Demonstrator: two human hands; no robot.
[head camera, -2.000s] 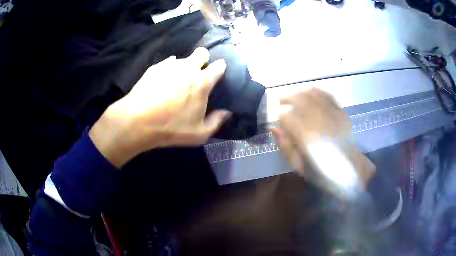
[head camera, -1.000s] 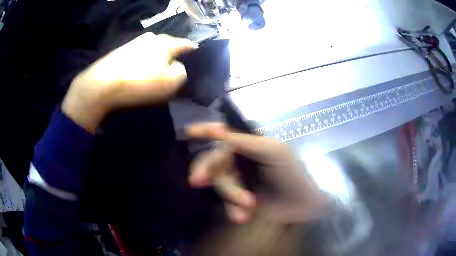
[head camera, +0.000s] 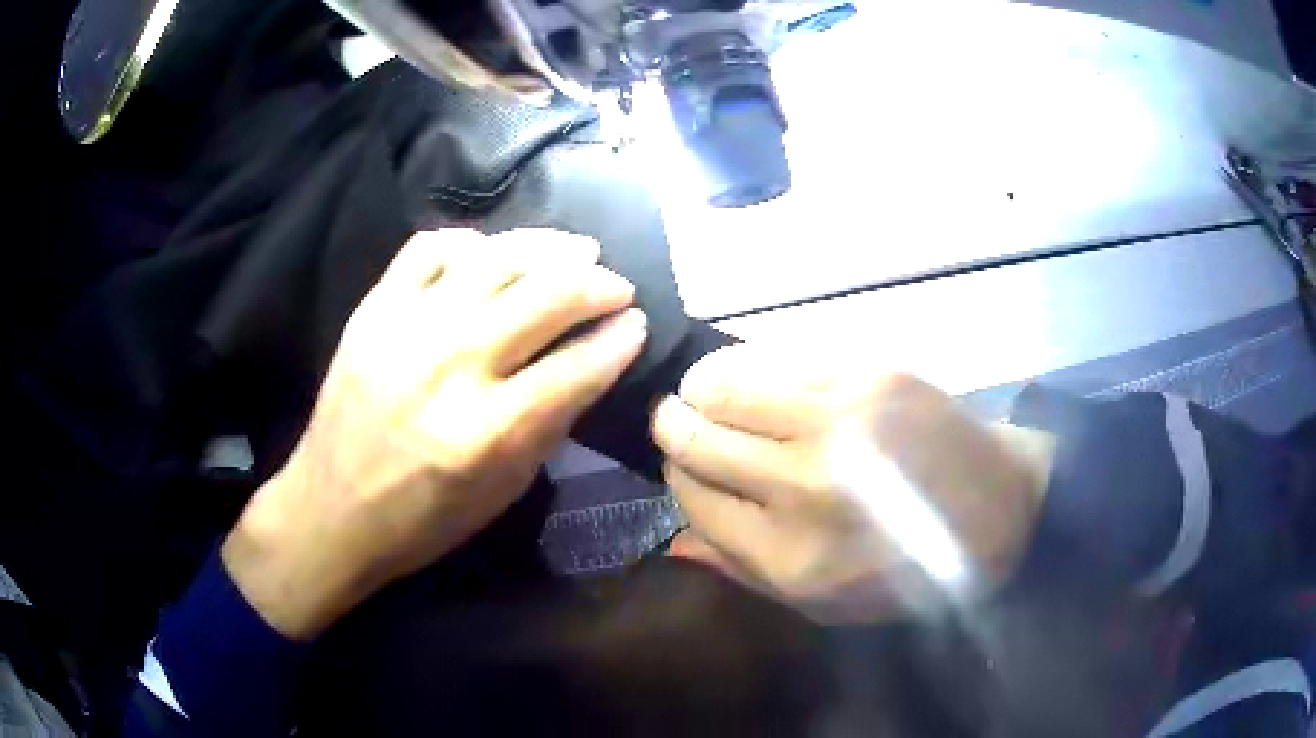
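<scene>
The black fabric (head camera: 274, 260) covers the left of the table and runs under the presser foot and needle (head camera: 618, 123). My left hand (head camera: 462, 389) lies on the fabric in front of the needle, thumb and index fingertips together at the cloth; whether they pinch it is hard to tell. My right hand (head camera: 837, 476) pinches the edge of the fabric between thumb and fingers, just right of my left hand. The grey-blue attachment (head camera: 732, 137) stands right of the needle. The cloth under my palms is hidden.
The white machine bed (head camera: 924, 173) has a dark joint line. The ruler scale (head camera: 613, 531) runs along the front edge, partly behind my right hand. Dark scissors (head camera: 1277, 209) lie at the far right. An oval yellowish-rimmed object (head camera: 108, 72) is at the upper left.
My right hand has come from a blurred, spread pose to hold the fabric edge. My left hand has shifted right on the cloth. The view sits closer to the machine head.
</scene>
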